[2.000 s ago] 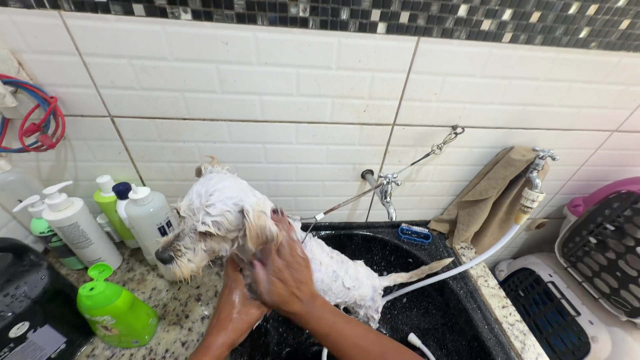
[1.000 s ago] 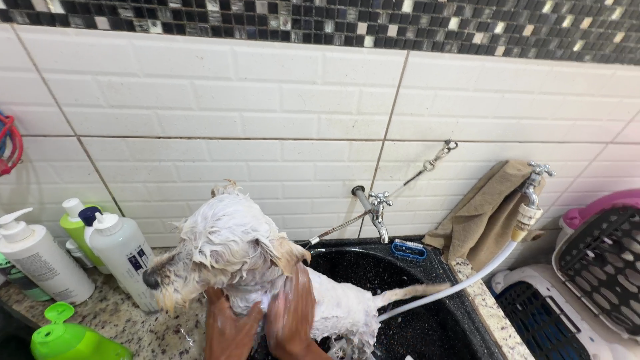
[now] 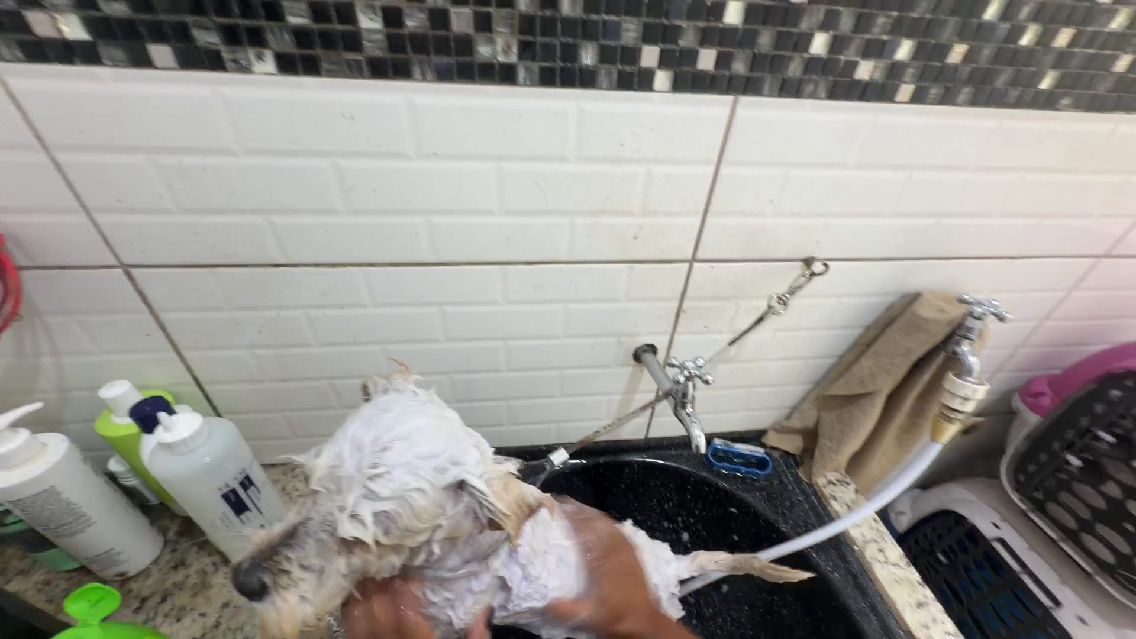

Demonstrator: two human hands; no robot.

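Observation:
A small white dog (image 3: 399,479), wet and covered in lather, faces left at the black sink (image 3: 639,479), its tail over the basin. My left hand (image 3: 390,608) is against the fur of its lower neck or chest, partly cut off by the bottom edge. My right hand (image 3: 608,564), blurred, lies spread on the lathered shoulder and side. Neither hand grips a tool. A thin tether (image 3: 612,424) runs from behind the dog's neck past the chrome faucet (image 3: 685,404) to a wall hook. The dog's legs are hidden.
Pump and squeeze bottles (image 3: 209,475) stand on the granite counter (image 3: 200,577) at left. A blue-framed brush (image 3: 738,458) lies on the sink rim. A brown towel (image 3: 874,382) hangs beside a tap with a white hose (image 3: 852,519) leading into the basin. Pet carriers (image 3: 1078,479) are at right.
My right hand has moved from the dog's neck back along its shoulder and side. My left hand stays low at the neck or chest. The view has tilted up.

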